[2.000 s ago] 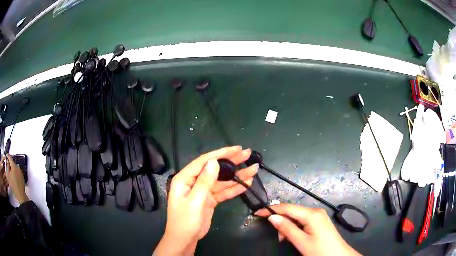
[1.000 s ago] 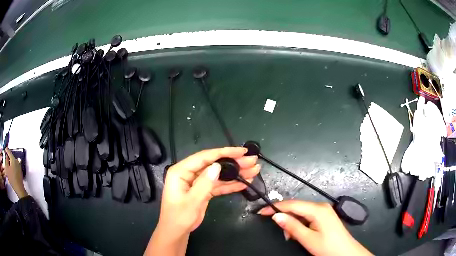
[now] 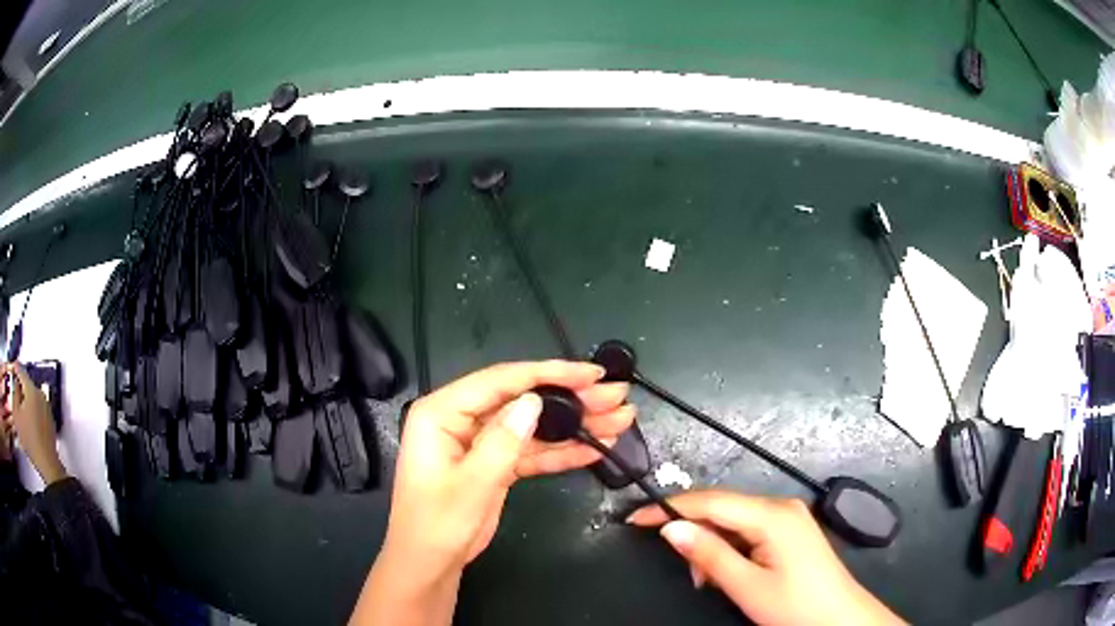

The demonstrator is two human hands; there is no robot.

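My left hand holds the round black head of a stemmed unit between thumb and fingers. My right hand pinches the same unit's thin stem lower down; the unit's far end is hidden by that hand. Another unit with an oblong body lies just beyond my hands, its round head near my left fingertips. Two more units lie behind my left hand, with heads toward the belt. A pile of black units lies at left, heads gathered at the far end.
A unit lies across an off-white sheet at right. Beyond are a white cloth, a red-yellow tin and red-handled tools. A white-edged green belt carries units. Another person's hand is at left.
The units on the belt have moved right. My hands keep the same hold on the unit. The view has shifted slightly since the earliest frame.
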